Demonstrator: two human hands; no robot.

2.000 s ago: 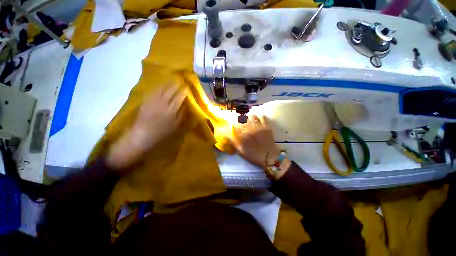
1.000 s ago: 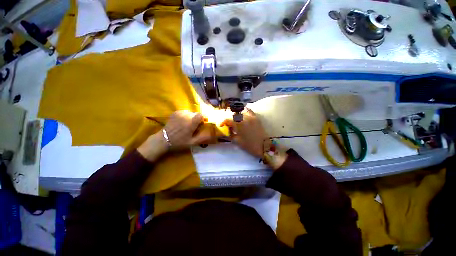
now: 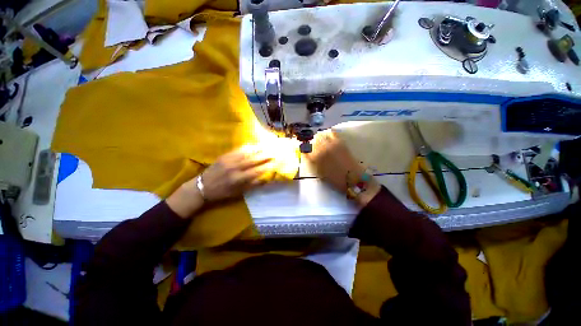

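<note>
A large mustard-yellow garment panel point(image 3: 146, 121) lies left of the needle, its right edge at the presser foot point(image 3: 306, 146) of the white sewing machine point(image 3: 408, 70). My left hand point(image 3: 232, 175) lies on the panel left of the needle, fingers towards the needle and pressing on the cloth. The lamp glare hides the fingertips' detail. My right hand point(image 3: 330, 158) is just right of the presser foot on the machine bed. It is blurred and its fingers are partly behind the foot, so whether it holds cloth cannot be told.
Shears point(image 3: 438, 181) with yellow and green handles lie right of my right hand. Small snips point(image 3: 513, 178) lie further right. Yellow and white cut pieces point(image 3: 124, 22) are piled behind the table. More yellow cloth point(image 3: 522, 261) hangs below the front edge. A blue basket point(image 3: 13, 270) is at lower left.
The panel was turned and spread out to the left between two seconds and one second ago. Since then my left hand has flattened on the cloth and my right hand has shifted slightly right.
</note>
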